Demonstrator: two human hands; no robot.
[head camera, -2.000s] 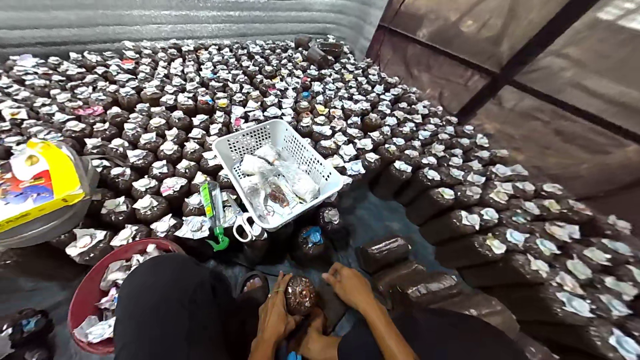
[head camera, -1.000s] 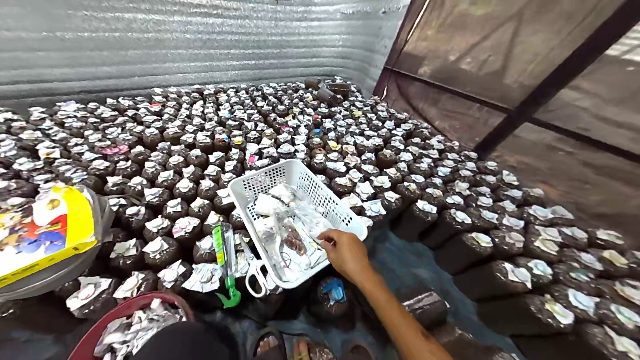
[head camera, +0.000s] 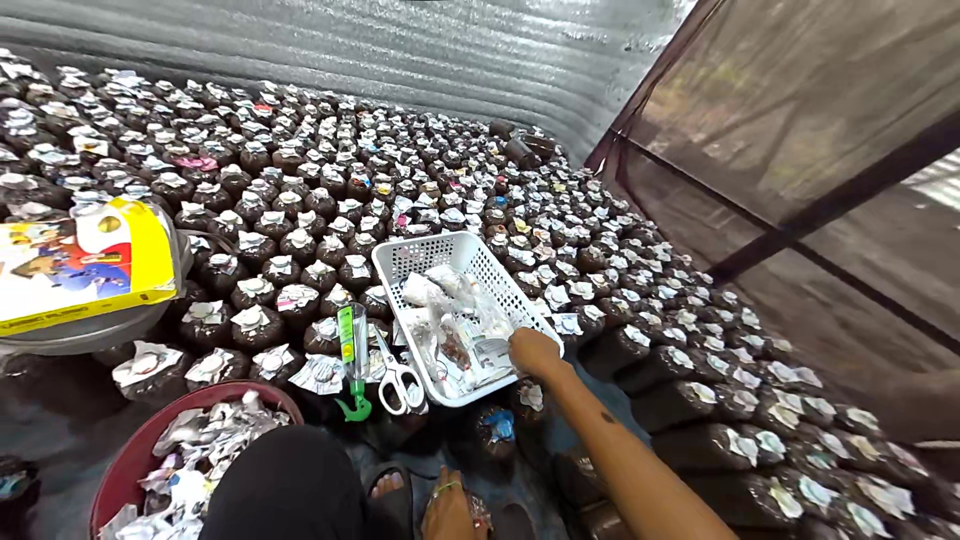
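My right hand (head camera: 534, 352) reaches into the near right corner of a white perforated plastic basket (head camera: 510, 291); its fingertips are hidden. Clear plastic bags (head camera: 452, 337) and small items lie in the basket. Low at the bottom edge, my left hand (head camera: 450, 510) rests against the top of a filled plastic bag (head camera: 480, 514), with a thin band around one finger; its grip is partly out of frame. White-handled scissors (head camera: 401, 386) and a clear spray bottle with a green trigger (head camera: 354, 360) lie left of the basket. A filled bag with a blue top (head camera: 496, 426) stands below the basket.
Rows of dark filled bags (head camera: 281, 270) with paper-covered tops surround the basket. A red tub of crumpled paper (head camera: 124, 457) stands at lower left, near my knee. A yellow printed packet (head camera: 82, 262) lies on a lidded container at left. Bags lie sideways along the right.
My right hand was down by the filled bag two seconds ago, then moved up to the basket. It is now lower along the basket's right side. The view has shifted.
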